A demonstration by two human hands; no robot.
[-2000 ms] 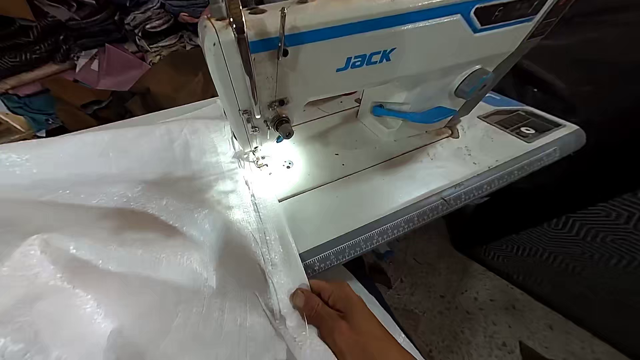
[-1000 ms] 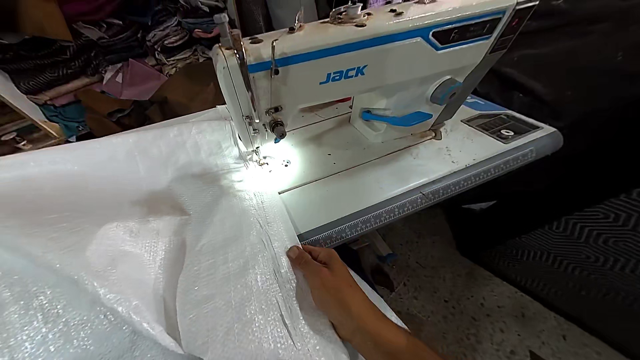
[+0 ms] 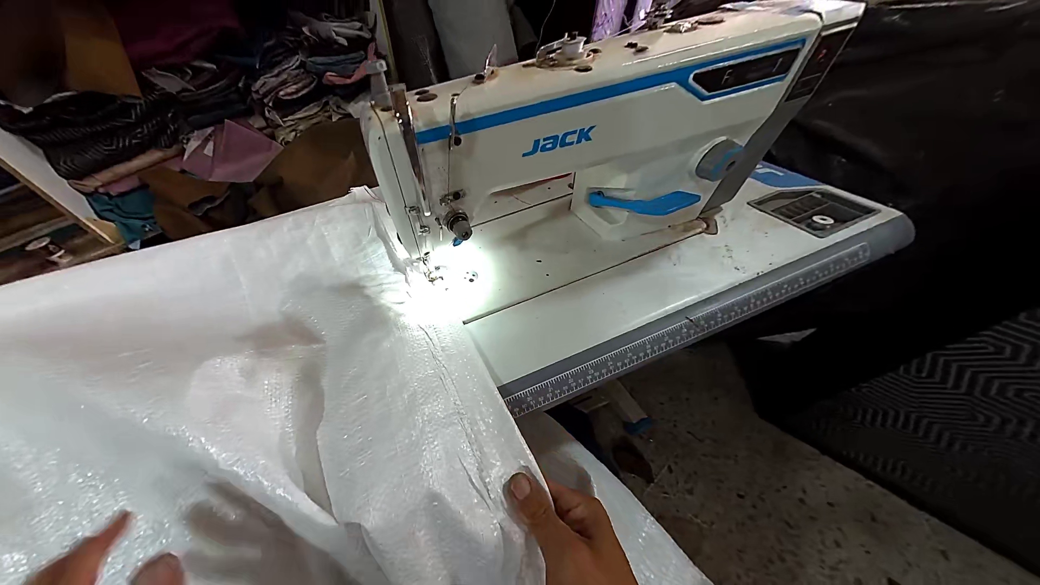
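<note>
A large sheet of white woven plastic fabric [image 3: 244, 357] spreads over the left of the sewing table, its folded right edge running up to the lit presser foot [image 3: 431, 275] of a white and blue Jack sewing machine [image 3: 617, 130]. At the bottom, my right hand [image 3: 569, 524] pinches that edge between thumb and fingers, just off the table's front edge. My left hand [image 3: 114, 556] shows only in part at the bottom left, its fingers apart over the fabric; it grips nothing that I can see.
A ruler strip [image 3: 601, 370] lines the table's front edge. Folded cloths [image 3: 317, 69] are piled behind on the left. Dark patterned fabric [image 3: 959, 422] lies at the right, beside the speckled floor [image 3: 731, 455]. A small tray [image 3: 812, 213] is set in the table's right end.
My left hand has come into view at the bottom left. My right hand stays on the fabric's edge. The view has shifted, showing more of the machine's top.
</note>
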